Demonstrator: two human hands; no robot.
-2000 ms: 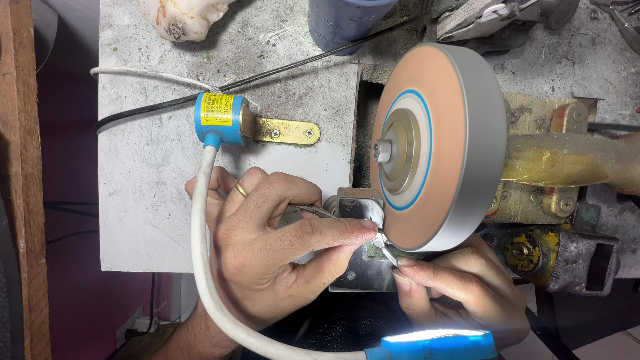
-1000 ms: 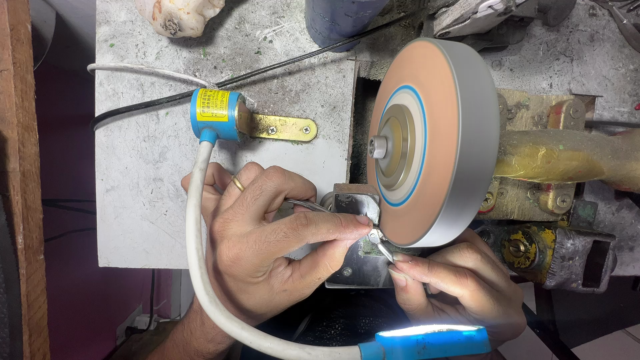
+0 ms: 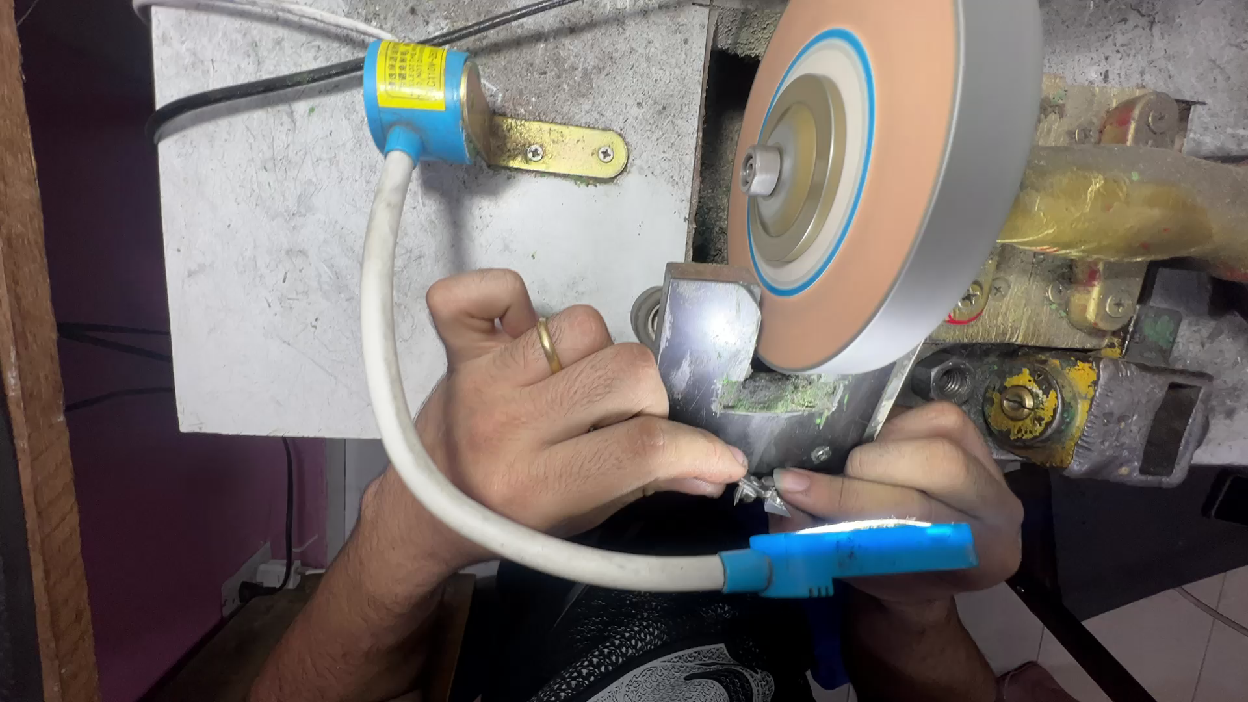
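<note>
A small shiny metal piece (image 3: 762, 492) is pinched between the fingertips of both hands, just below the metal work rest (image 3: 707, 331) and apart from the wheel. My left hand (image 3: 575, 419), with a gold-coloured ring, grips it from the left with thumb and index finger. My right hand (image 3: 916, 487) holds its right side, partly hidden behind the lamp head. The grinding wheel (image 3: 838, 195) has an orange-brown face and a grey rim, and stands above the work rest. The exact shape of the piece is too small to tell.
A lit blue lamp head (image 3: 863, 558) on a white flexible neck (image 3: 385, 322) arches over my left wrist from a blue base (image 3: 419, 102) on the grey bench board (image 3: 292, 292). A black cable (image 3: 263, 86) crosses the board. A yellow-and-grey metal fixture (image 3: 1092, 409) lies right of the wheel.
Both hands have moved from the wheel's lower edge to below the work rest, with the metal piece between them. The slender piece angled off my right fingertips earlier is no longer distinct.
</note>
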